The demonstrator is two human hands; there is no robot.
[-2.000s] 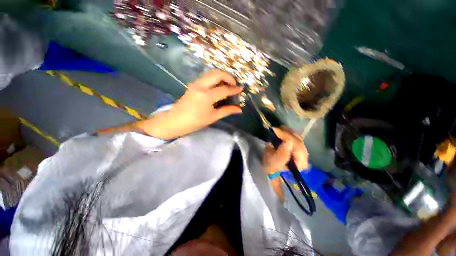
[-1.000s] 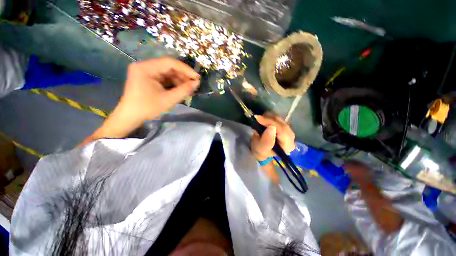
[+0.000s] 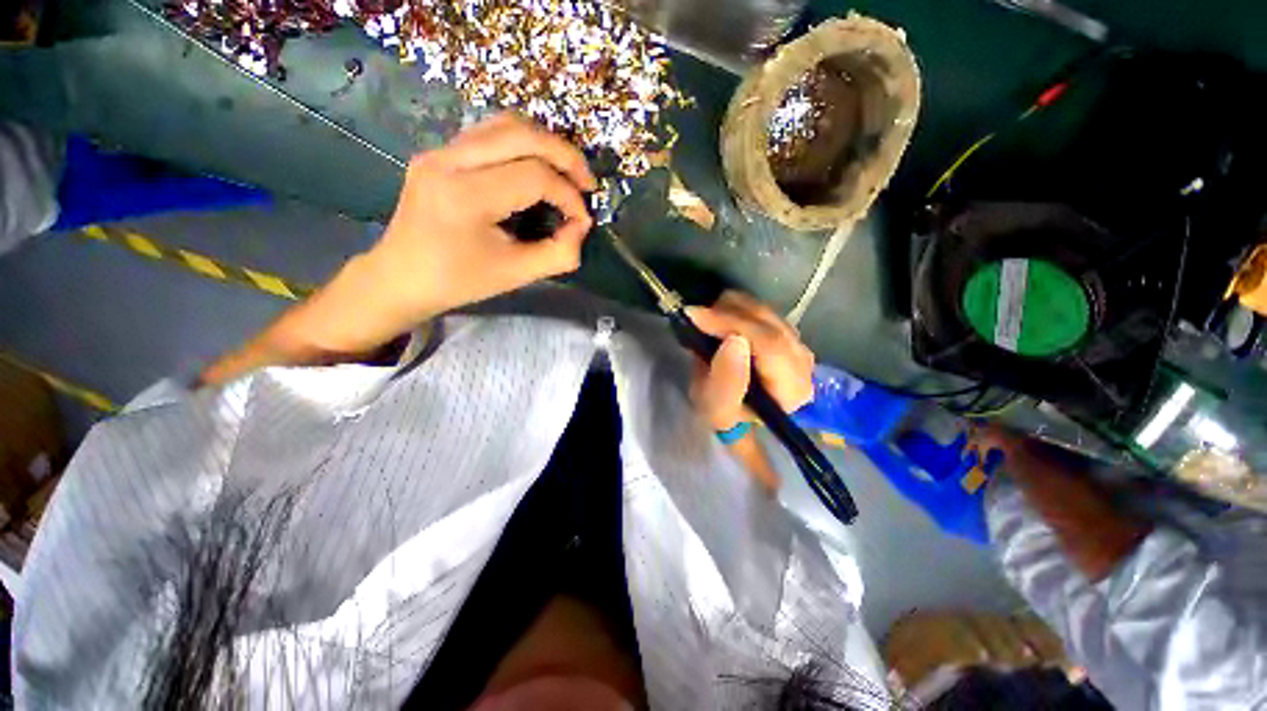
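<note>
My right hand [image 3: 750, 364] grips a soldering iron [image 3: 795, 447] by its black handle. The thin metal shaft points up and left, its tip close to my left fingertips. My left hand [image 3: 479, 222] has thumb and forefinger pinched around a small silvery component [image 3: 602, 206], mostly hidden by the fingers. Whether the tip touches it is too small to tell. A long heap of glittering loose parts [image 3: 535, 70] lies just beyond my left hand, dark red at its left end.
A thick tan tape roll [image 3: 746, 146] with silvery bits inside stands beyond my right hand. A black fan [image 3: 945, 299] with a green label is at the right. Another person's arm [image 3: 1077, 507] is at lower right. A clear tray [image 3: 730, 25] shows at the top edge.
The view has shifted. My left hand was drawn back from the iron tip one second ago and is now closer to it. The iron remains in my right hand.
</note>
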